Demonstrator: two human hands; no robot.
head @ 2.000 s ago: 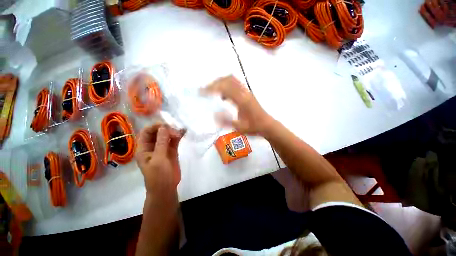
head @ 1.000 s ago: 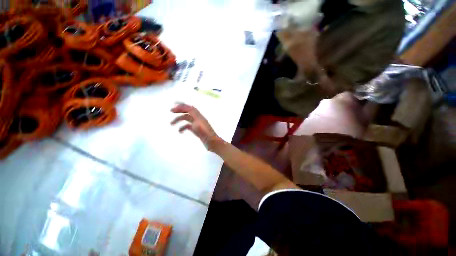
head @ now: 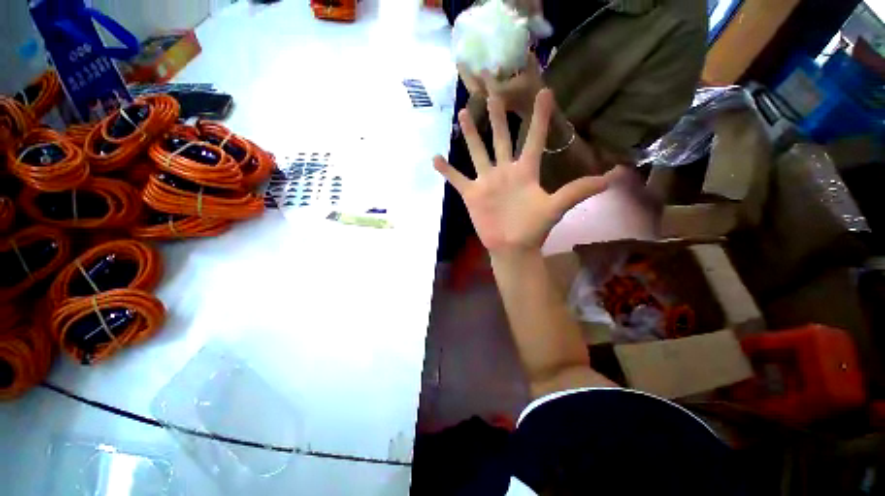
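My right hand (head: 509, 199) is raised over the table's right edge, palm towards me, fingers spread and empty. My left hand is not in view. A pile of orange cable coils (head: 107, 325) with black parts and thin pale ties lies on the white table at left. A clear blister tray (head: 228, 412) lies across the dark seam at the lower left. Another clear tray (head: 116, 470) shows beside it near the bottom edge, glaring with light.
A label sheet (head: 312, 179) and a thin yellow-green stick (head: 361, 221) lie beyond the pile. A blue printed bag (head: 82, 63) stands at back left. A person holds a white bundle (head: 492, 39) at the top. An open carton (head: 684, 363) with orange items is at right.
The view has swung right, and the coils on the left side and the orange card stack have left it. My right hand has risen with its fingers spread. My left hand has gone from view.
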